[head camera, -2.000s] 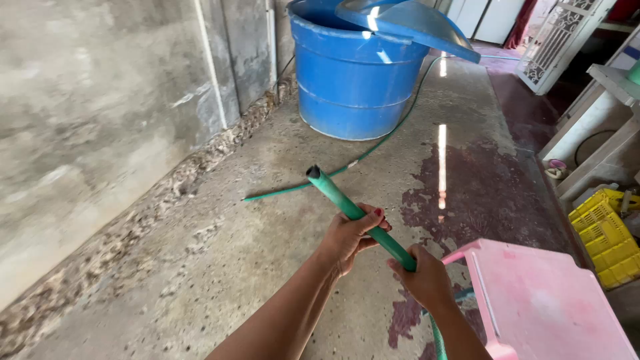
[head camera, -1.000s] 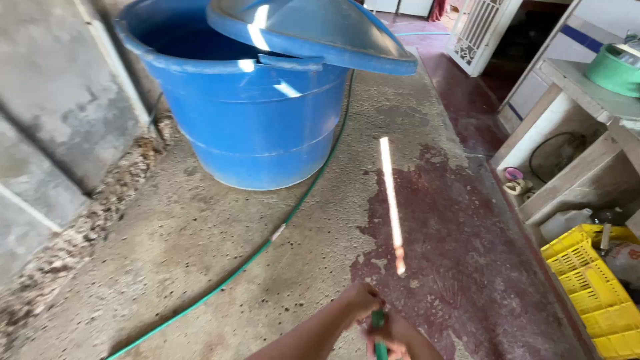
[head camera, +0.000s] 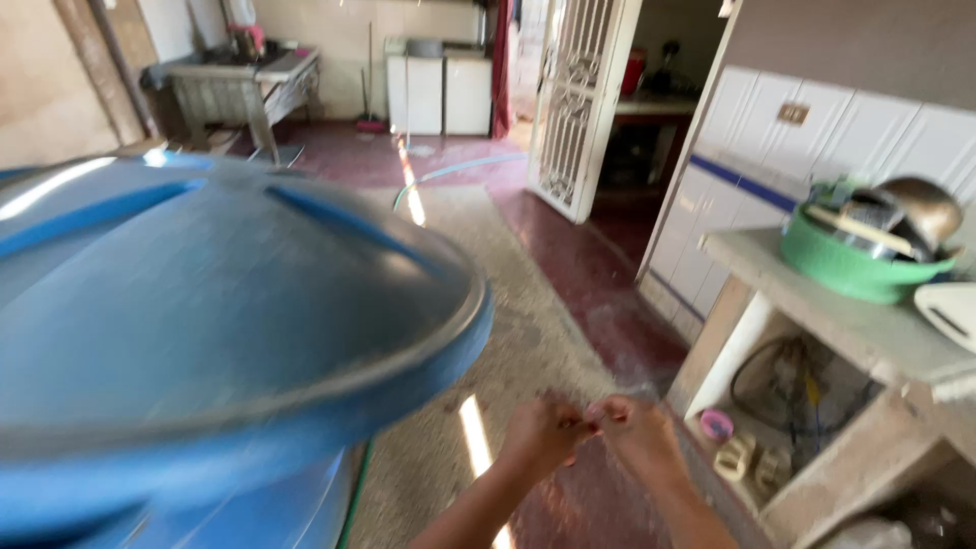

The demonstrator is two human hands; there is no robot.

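Low in the middle of the view, my left hand [head camera: 545,435] and my right hand [head camera: 629,435] meet at the fingertips, over the red and grey floor. The fingers of both are bent inward; blur hides whether anything small is pinched between them. No green tube shows in them. Left of my hands is a large blue plastic water tank [head camera: 252,503] with its domed lid [head camera: 229,305] on top. A thin green hose [head camera: 357,496] runs along the floor beside the tank, between it and my hands.
A concrete counter [head camera: 808,297] on the right holds a green basin [head camera: 846,255] of cookware. Ahead are an open white metal gate [head camera: 568,114], white appliances [head camera: 415,91] and a table with a stove [head camera: 229,72]. A light blue hose [head camera: 473,164] crosses the far floor.
The view has moved forward past the pink plastic piece, and the tank lid now looms at left. The green tube that both hands held earlier is no longer seen in them.
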